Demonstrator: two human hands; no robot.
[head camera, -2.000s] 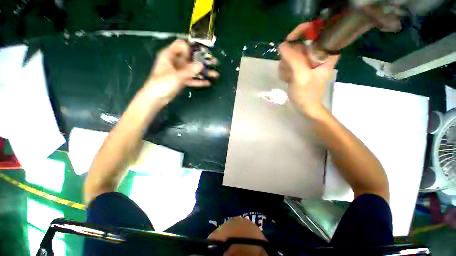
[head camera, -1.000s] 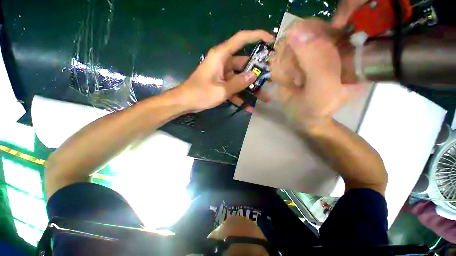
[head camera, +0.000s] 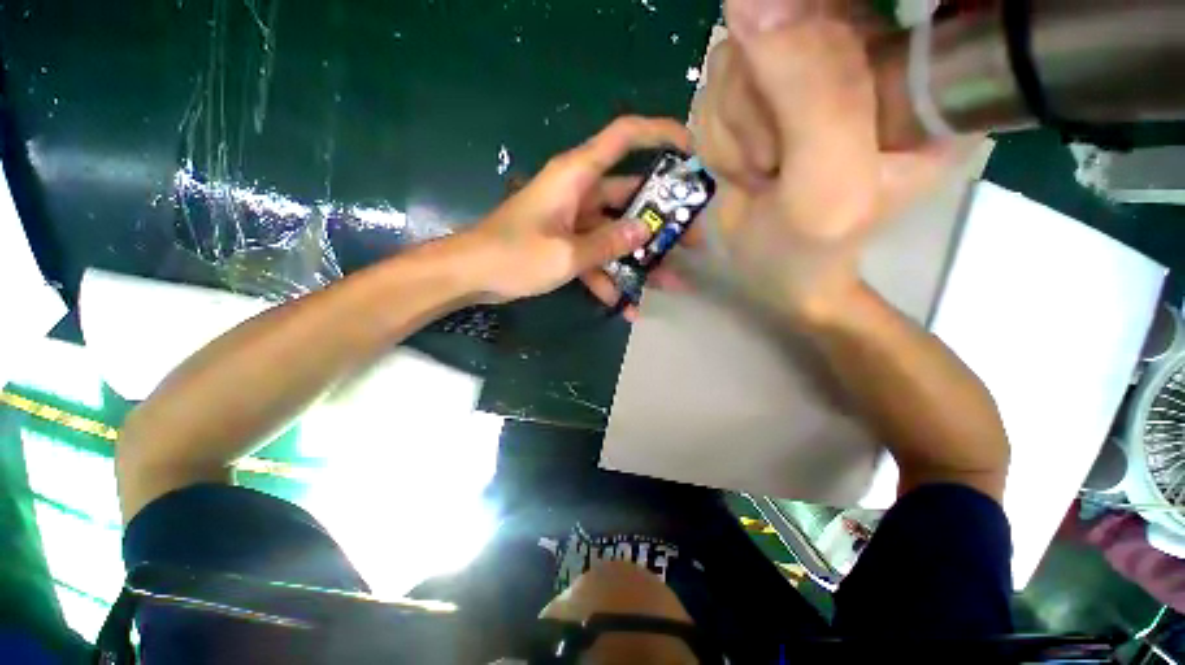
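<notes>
A small circuit board module (head camera: 669,208), black with white, yellow and blue parts, is held tilted in the fingers of my left hand (head camera: 559,214) above the green bench. My right hand (head camera: 812,143) is wrapped round the front of the glue dispensing gun (head camera: 1079,65), whose thick brown barrel enters from the upper right. The pale-blue nozzle tip (head camera: 694,165) shows at the module's upper end. The grip is partly hidden behind my right hand.
A grey cardboard sheet (head camera: 728,390) lies under my right forearm, with white paper (head camera: 1040,312) to its right. A white fan (head camera: 1163,435) stands at the right edge. More white papers (head camera: 169,325) lie at the left. The green bench (head camera: 390,104) spans the top.
Since two seconds ago, both hands have come together and the module has moved right. In the last second the gun has shifted up and its red part has left view.
</notes>
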